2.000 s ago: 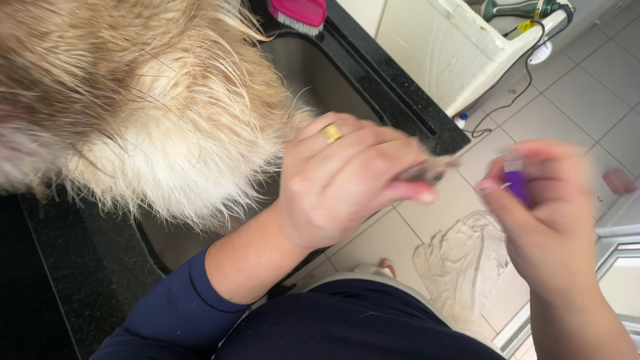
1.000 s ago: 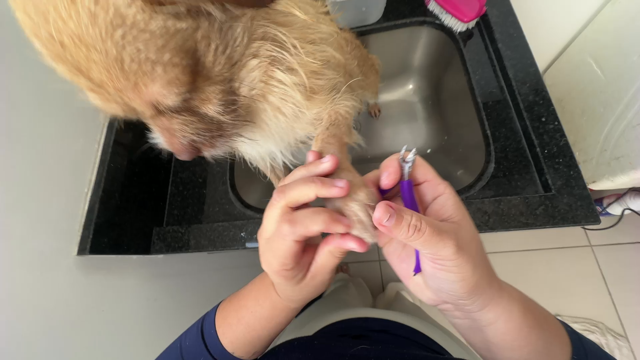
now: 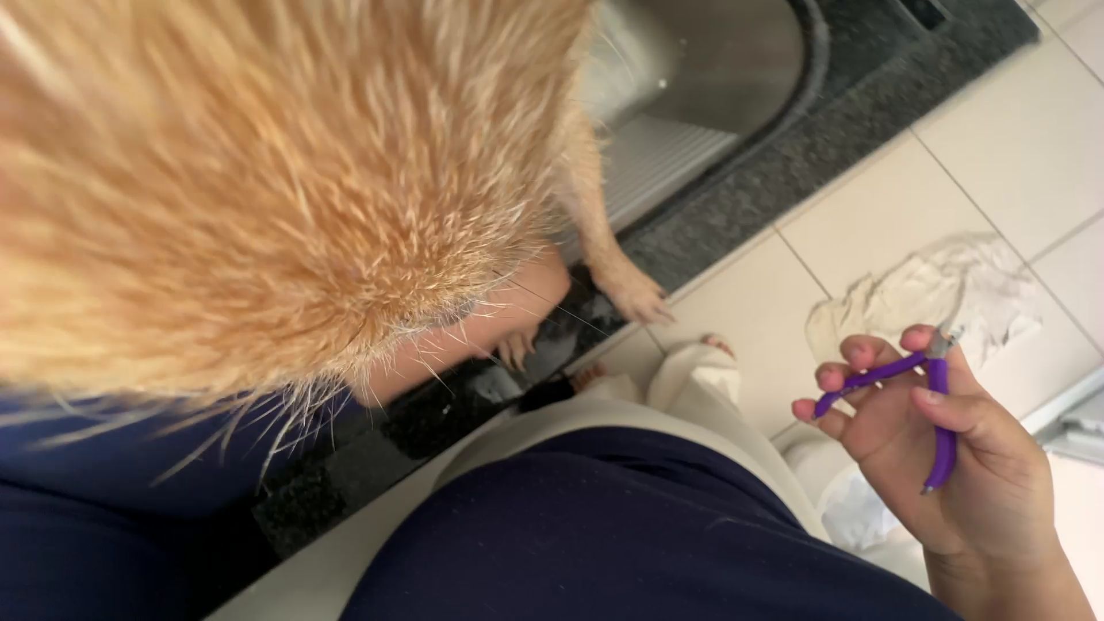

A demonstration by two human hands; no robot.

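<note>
A tan, wet-haired dog (image 3: pixel 302 190) fills the upper left, close to the camera. One forepaw (image 3: pixel 630 289) hangs over the dark stone counter edge; the claws of another paw (image 3: pixel 517 348) show lower down. My left forearm (image 3: pixel 448 345) passes beneath the dog's head, and the hand itself is hidden behind the dog. At the right, my right hand (image 3: pixel 975 466) is palm up, with its fingers and thumb around purple-handled nail clippers (image 3: pixel 942 431). The handles are spread, and the metal jaws stick out past the fingertips, away from the dog.
A steel sink (image 3: pixel 707 78) lies behind the dog, set in a speckled dark stone counter (image 3: pixel 750 207). On the tiled floor (image 3: pixel 992 147) is a crumpled cream cloth (image 3: pixel 923 285). My feet and light trousers (image 3: pixel 707 379) show below the counter edge.
My hands were together at the dog's paw one second ago; now my right hand is apart from it with the clippers, and my left arm is under the dog's head. The view has turned.
</note>
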